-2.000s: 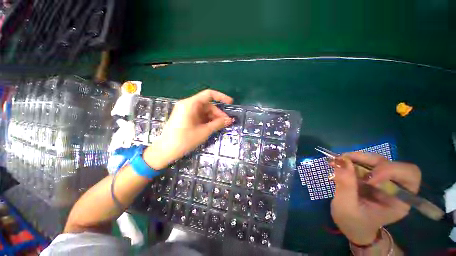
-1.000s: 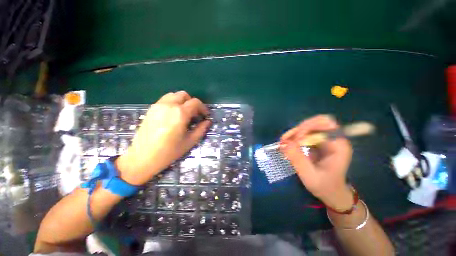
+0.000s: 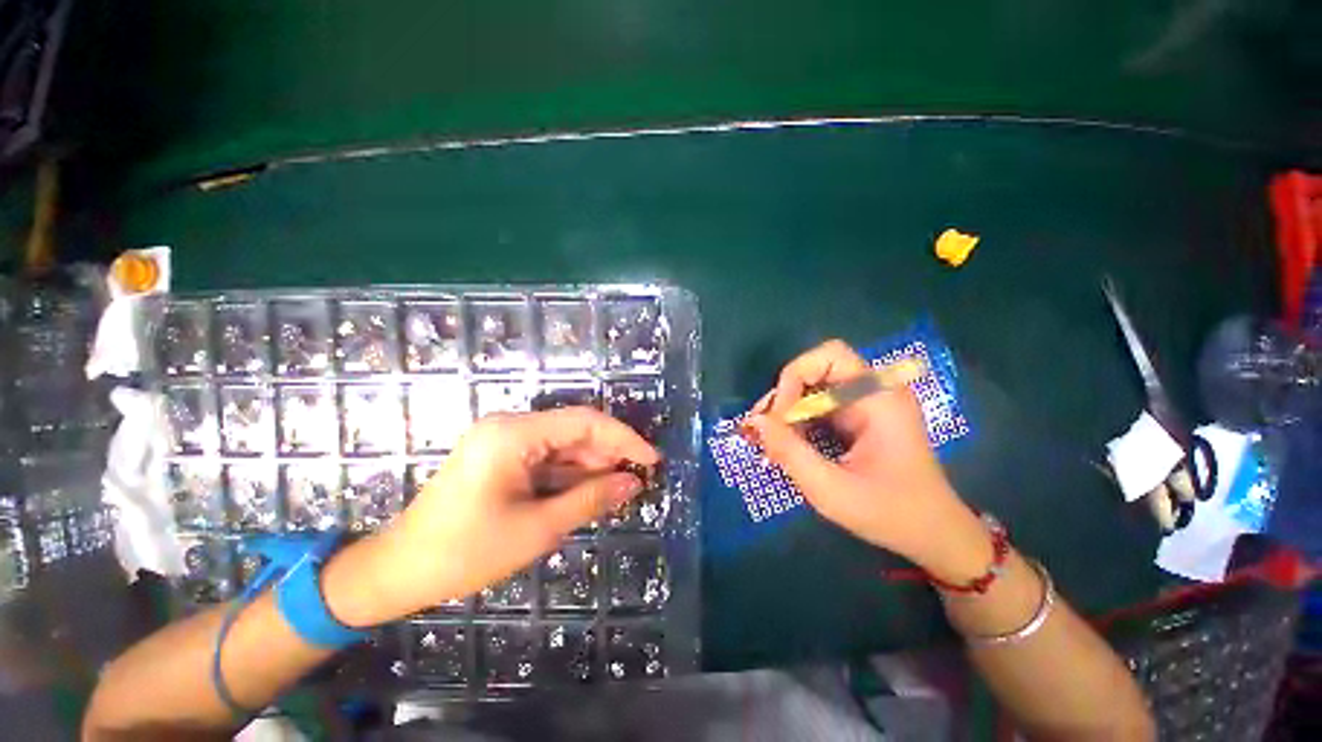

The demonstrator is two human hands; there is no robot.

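Observation:
A clear blister tray (image 3: 682, 609) with rows of square pockets holding small shiny parts lies in front of me. My left hand (image 3: 529, 493), with a blue wrist strap (image 3: 308, 594), is over the tray's right part; thumb and forefinger pinch a small dark component (image 3: 637, 471). My right hand (image 3: 855, 449) holds tweezers (image 3: 848, 393) by the yellow-tan handle like a pen, over the blue-edged pad sheet (image 3: 950, 392) right of the tray. The tweezer tips are near the sheet's left edge, too small to make out. Whether they hold a pad cannot be told.
Scissors (image 3: 1141, 348) lie at the right beside white tissue (image 3: 1211, 529). A yellow-orange scrap (image 3: 955, 247) is on the green mat (image 3: 580, 218). White crumpled strips (image 3: 141, 478) and an orange round piece (image 3: 136, 271) are at the tray's left. Red-orange edges show at far right.
My left hand has come down and toward me from the tray's upper rows, and the dark component now shows between its fingertips. My right hand has moved slightly left. The view has shifted rightward.

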